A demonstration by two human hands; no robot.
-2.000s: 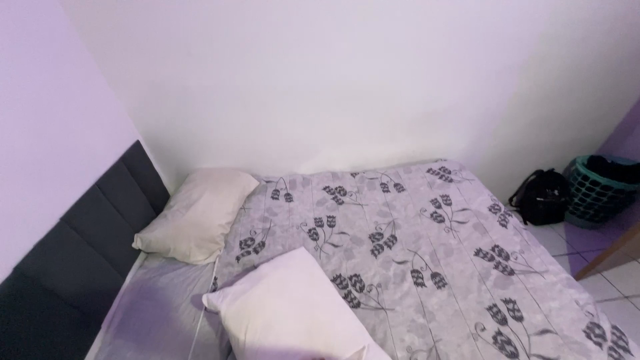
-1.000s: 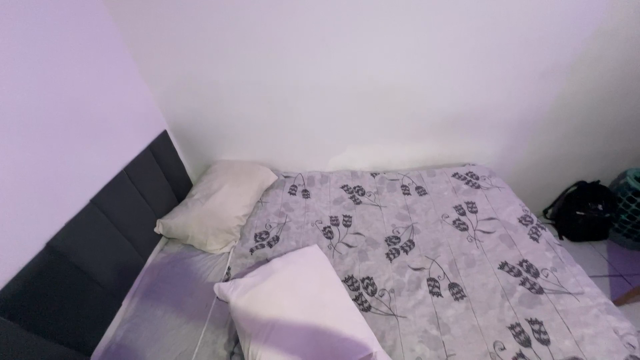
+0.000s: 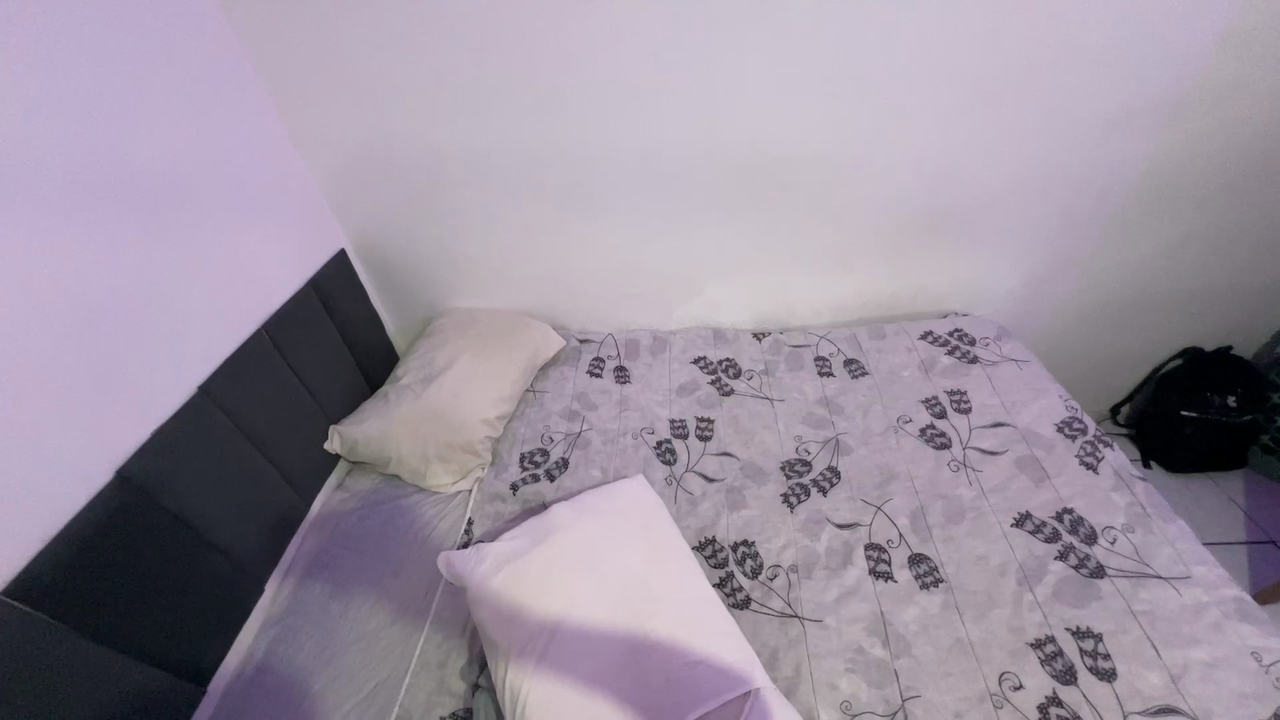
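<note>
Neither my left hand nor my right hand shows in the head view. A white pillow (image 3: 620, 610) lies at the bottom centre, its lower part cut off by the frame and a shadow across it. A second, cream-coloured pillow (image 3: 450, 395) rests by the headboard at the wall corner. Both are on a bed whose spread (image 3: 860, 440) is grey with dark flower prints. At the left a plain grey sheet (image 3: 350, 570) is uncovered beside the spread's edge.
A dark padded headboard (image 3: 190, 460) runs along the left wall. On the tiled floor (image 3: 1220, 500) at the right stands a black backpack (image 3: 1195, 410), with a dark object partly in view beside it. A white wall (image 3: 700, 160) rises behind the bed.
The view has shifted left, so the basket by the backpack has mostly left the frame. The pillows and spread lie as before.
</note>
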